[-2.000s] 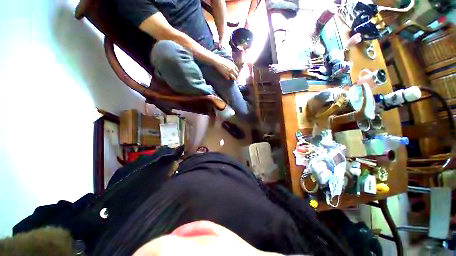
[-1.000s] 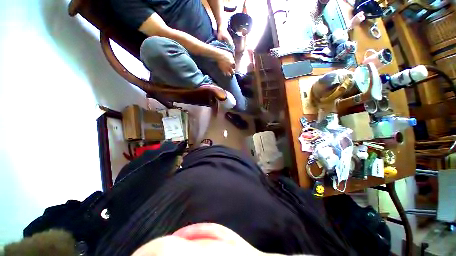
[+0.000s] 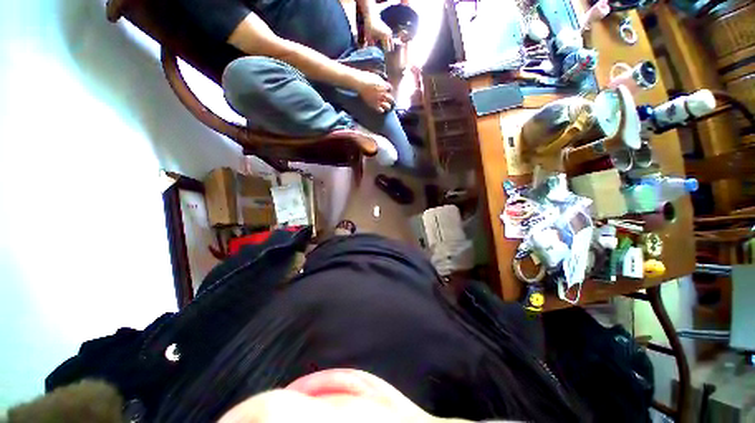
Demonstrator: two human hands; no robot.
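Observation:
Neither of my hands is in the picture; my dark clothing fills the lower middle. Nearest on the brown table (image 3: 492, 157) is a crumpled heap of clear plastic bags and what looks like a white face mask (image 3: 550, 235). A tan tape roll (image 3: 528, 266) lies at the table's edge, with a small yellow and black item (image 3: 534, 297) at the corner. A pale green-tan box (image 3: 600, 194) stands beside the heap. Farther up are a glossy brown vessel or carved piece (image 3: 546, 128), a pale round dish (image 3: 625, 120) and a dark flat pad (image 3: 497, 98).
A seated person (image 3: 277, 37) in a dark T-shirt and grey trousers is in a wooden armchair (image 3: 194, 107), hands near the lap. Cardboard boxes (image 3: 240, 198) stand by the white wall. A dark sandal (image 3: 394, 188) lies on the floor. A white bottle (image 3: 691, 106) lies across the table's far side.
The view has shifted, so the table's things sit a little farther right and the seated person a little farther left. The person's far hand now shows near the black round object. My hands stay out of view.

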